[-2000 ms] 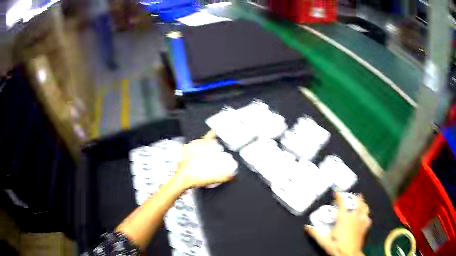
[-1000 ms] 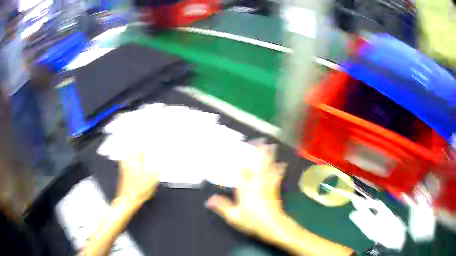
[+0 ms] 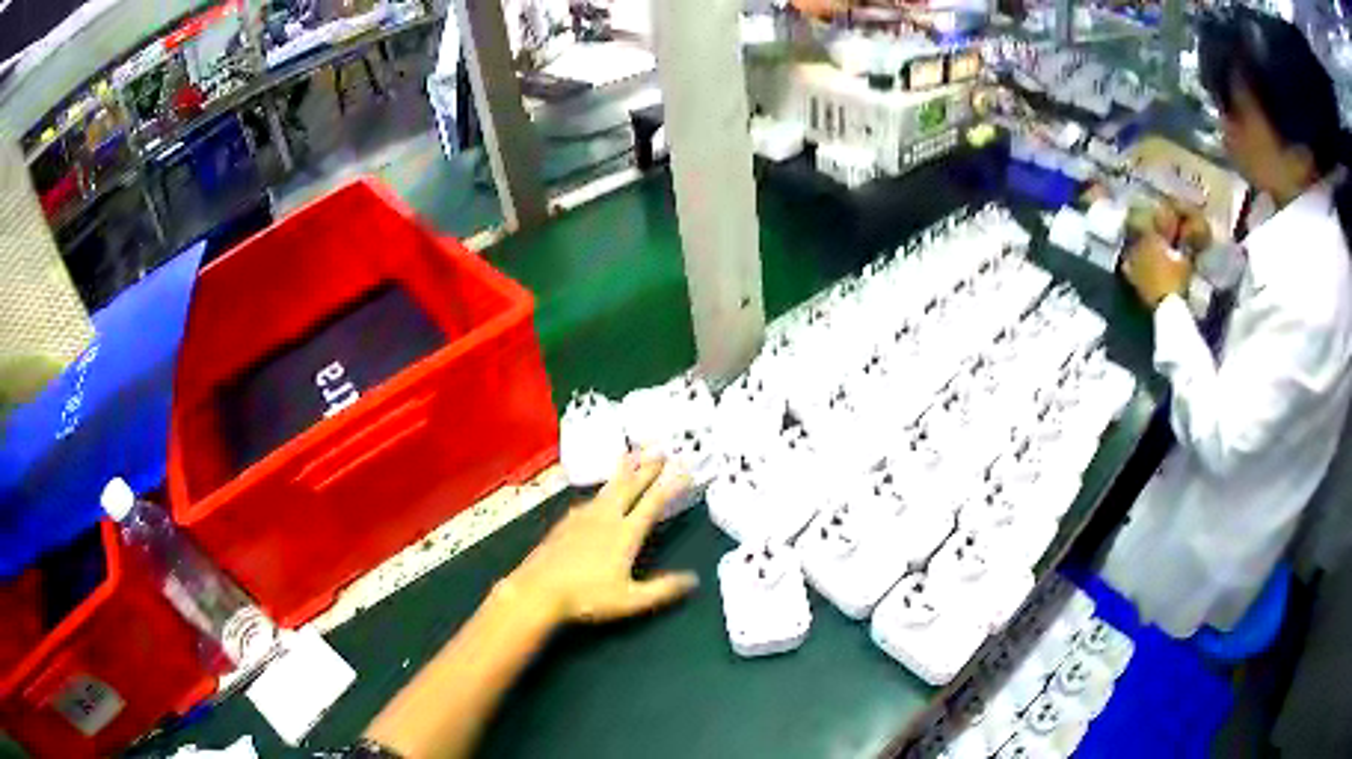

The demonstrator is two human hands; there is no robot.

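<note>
Rows of white outlet adapters (image 3: pixel 890 400) lie on the green mat with their round bases and metal pins facing up. My left hand (image 3: pixel 601 549) reaches in from the lower left, palm down with fingers spread. Its fingertips touch or overlap the adapters at the left end of the rows (image 3: pixel 593 439). It grips nothing that I can see. One adapter (image 3: pixel 764 598) stands a little apart, just right of my thumb. My right hand is out of the picture.
A red crate (image 3: pixel 356 445) with dark contents stands left, beside another red crate (image 3: pixel 89 697), a clear bottle (image 3: pixel 186 578) and a white square pad (image 3: pixel 301 684). A post (image 3: pixel 709 193) rises behind the rows. A white-coated person (image 3: pixel 1260 356) is at right. More adapters lie lower right near blue sheeting.
The view has swung right, from the black mat to the massed rows. The adapters both hands were touching on the black mat are out of view. My right hand has left the picture.
</note>
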